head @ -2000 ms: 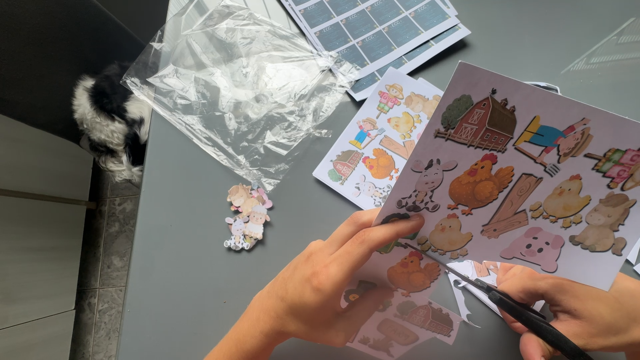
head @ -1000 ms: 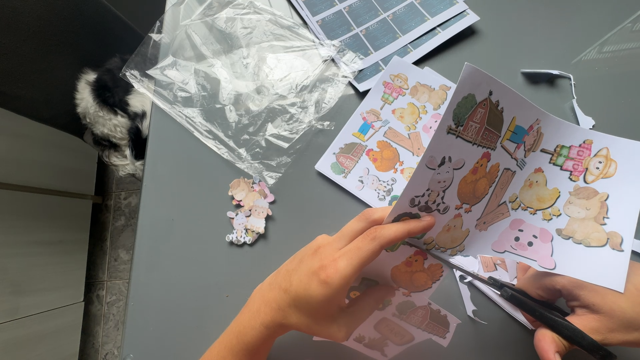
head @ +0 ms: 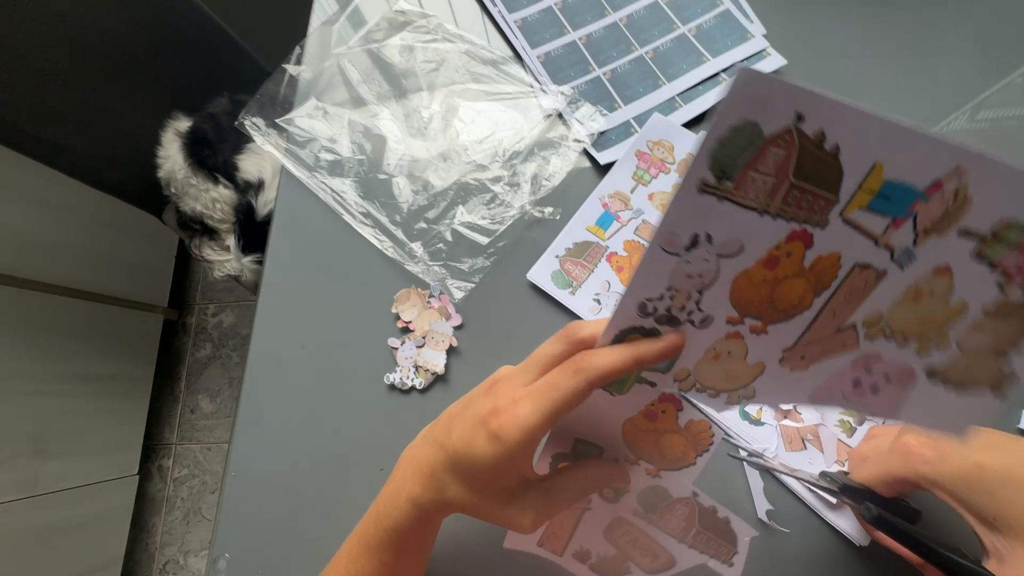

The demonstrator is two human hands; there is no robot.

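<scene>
My left hand grips a paper sheet printed with farm pictures, its index finger on top beside a small chick picture. The sheet is partly cut, and a lower part with a hen and a barn hangs below the hand. At the lower right, my right hand holds black-handled scissors, their blades parted near the cut edge. Under them lie more printed sheets and a thin curled paper offcut. Small cut-out animal figures form a pile left of my left hand.
Crumpled clear plastic film covers the upper left of the grey table. Sheets with dark rectangles lie at the top, another farm-picture sheet below them. A black-and-white furry animal is on the floor beyond the table's left edge.
The upper part of the held sheet has swung and is blurred at its right side. The scissors' blades, earlier at the paper, now stand apart from the cut. My left hand keeps its hold.
</scene>
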